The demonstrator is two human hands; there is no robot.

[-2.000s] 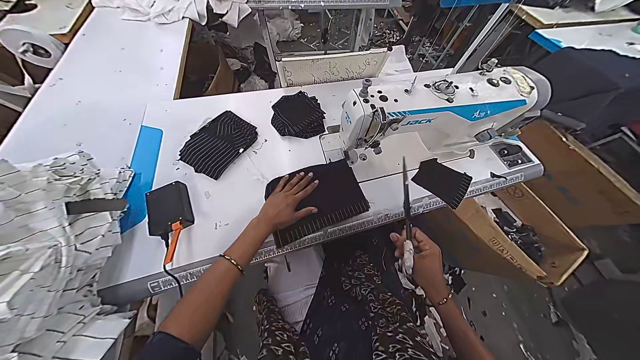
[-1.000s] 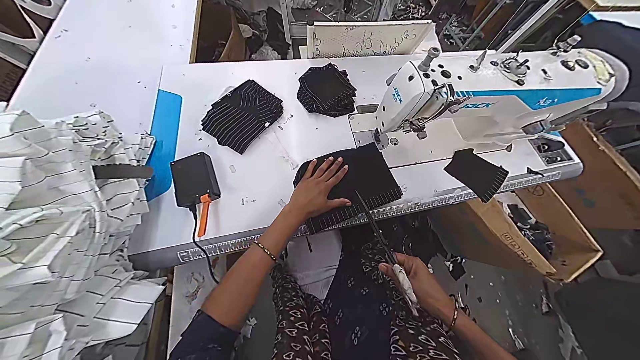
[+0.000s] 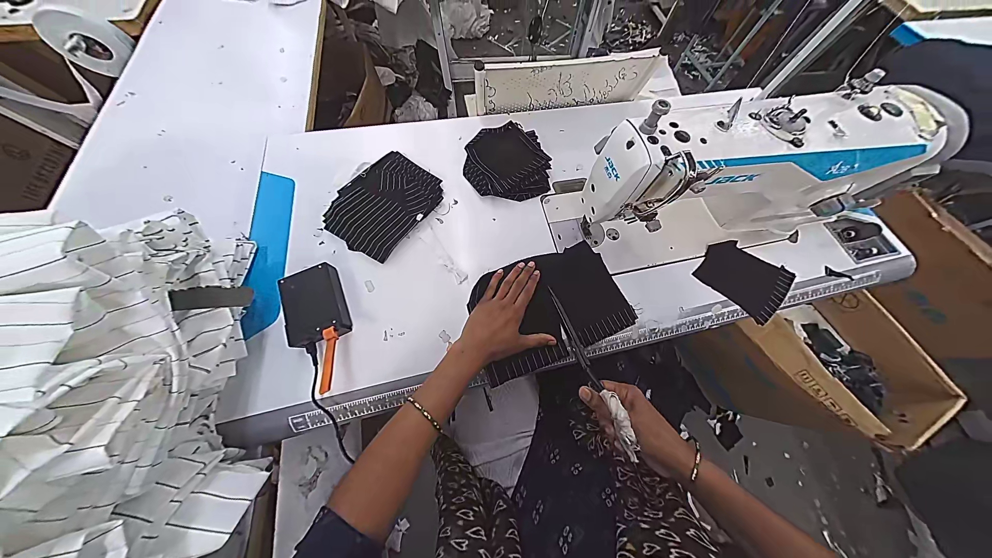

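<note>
My left hand (image 3: 508, 314) lies flat with spread fingers on black pinstriped fabric (image 3: 597, 294) at the table's front edge. In my right hand (image 3: 632, 422) are scissors (image 3: 572, 333) with cloth-wrapped handles, their blades at a slit that runs up from the fabric's front edge. Behind the fabric stands a white and blue Jack sewing machine (image 3: 744, 170). Two stacks of black striped pieces, one at the left (image 3: 384, 205) and one nearer the machine (image 3: 508, 161), rest on the tabletop. A small black striped piece (image 3: 744, 280) lies at the right of the machine bed.
A black box (image 3: 314, 304) with a cable and an orange strip (image 3: 328, 360) sits on the table's left part. White striped fabric (image 3: 116, 372) is heaped at far left. A cardboard box (image 3: 914, 387) with dark scraps stands below right.
The scissors have moved from upright beside the fabric to its front edge and into it. The fabric now shows a slit between two parts. My left hand stays on the fabric.
</note>
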